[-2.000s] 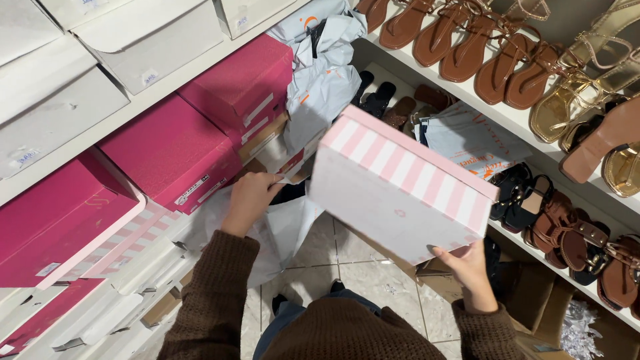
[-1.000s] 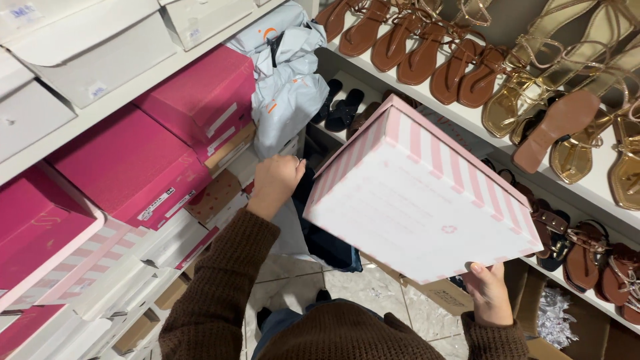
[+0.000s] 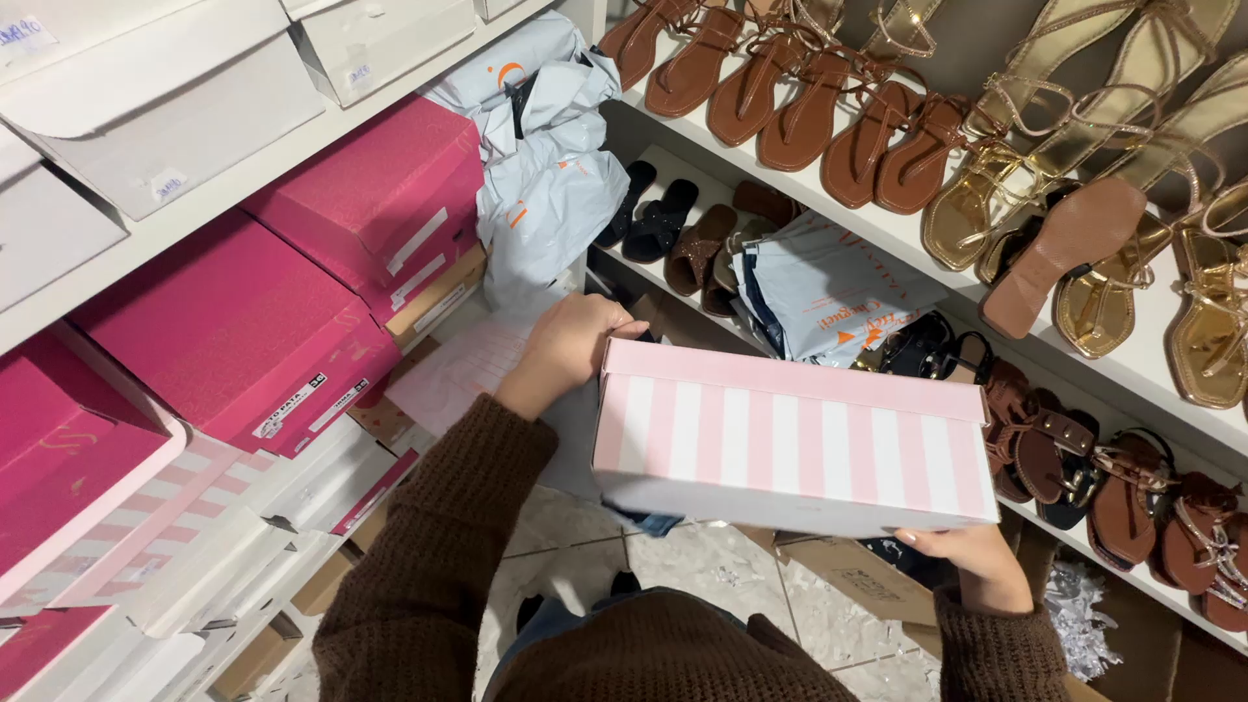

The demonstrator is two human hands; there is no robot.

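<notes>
A pink-and-white striped shoebox [image 3: 795,439] is held in front of me, its striped long side facing up and its pink lid edge away from me. My right hand [image 3: 975,561] grips its near right corner, the thumb on the lower edge. My left hand [image 3: 575,346] is at the box's far left corner with its fingers curled; whether it holds the box or a bag behind it, I cannot tell. A pale translucent plastic bag [image 3: 468,366] lies just left of that hand, and dark folded fabric [image 3: 648,519] shows partly under the box.
Magenta shoeboxes [image 3: 234,322] and grey plastic mailing bags [image 3: 546,175] fill the left shelf, white boxes [image 3: 185,117] above them. Brown and gold sandals [image 3: 829,107] line the right shelves, with a printed mailing bag [image 3: 838,292] on the lower one. An open cardboard box [image 3: 858,575] stands on the tiled floor.
The striped box has turned from showing its broad white face to showing its striped side. My left hand, apart from the box one second ago, is now against its left end.
</notes>
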